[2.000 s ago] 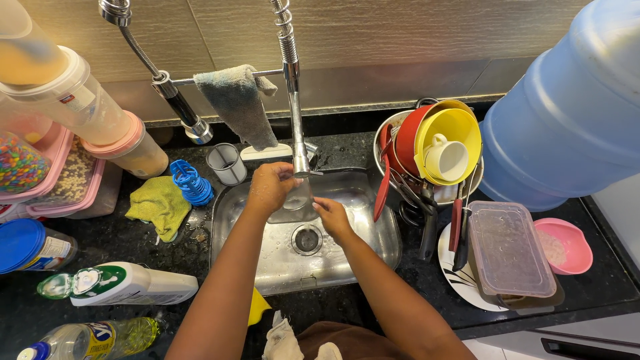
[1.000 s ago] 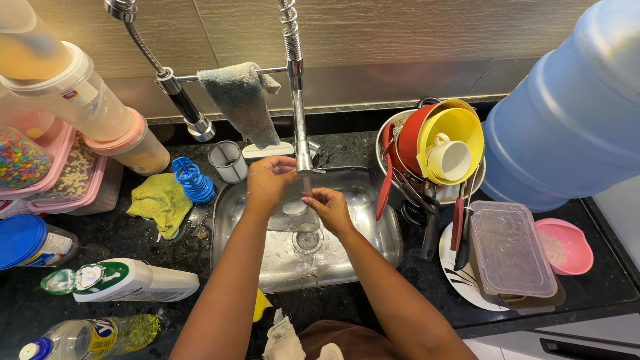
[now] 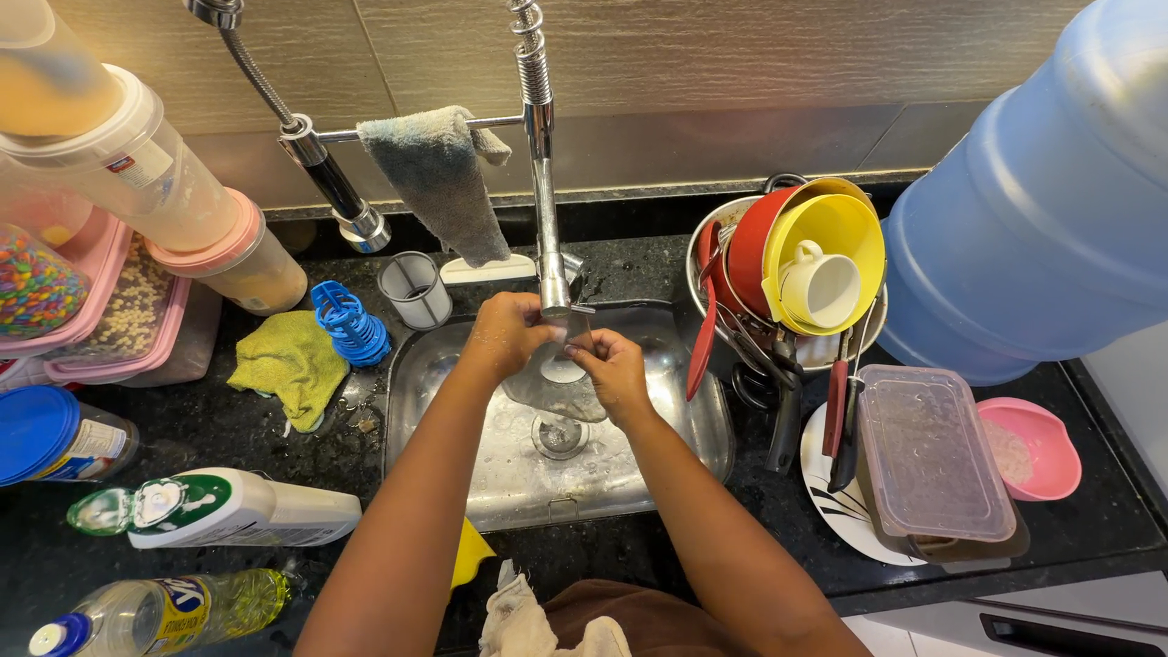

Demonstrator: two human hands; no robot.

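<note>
Over the steel sink (image 3: 584, 474), a clear, see-through piece (image 3: 555, 391), apparently plastic, sits under the chrome faucet spout (image 3: 554, 283). My left hand (image 3: 514, 336) grips its upper left part just beneath the spout. My right hand (image 3: 613, 372) pinches its right edge between thumb and fingers. The piece's exact shape is hard to tell through the water and glare. The sink drain (image 3: 558, 434) shows below it. Water drops lie on the left hand and in the basin.
Left: blue plastic part (image 3: 350, 325), grey mesh filter cup (image 3: 415, 292), yellow-green cloth (image 3: 292, 367), detergent bottles (image 3: 246, 511), stacked food containers (image 3: 173, 182). A grey cloth (image 3: 438, 178) hangs behind. Right: bowls with a cup (image 3: 818, 287), knives, lidded plastic box (image 3: 935, 452), pink bowl (image 3: 1049, 447), large blue water jug (image 3: 1040, 201).
Both hands stay under the spout. The clear piece between them is tilted differently and shows broader below the hands than before.
</note>
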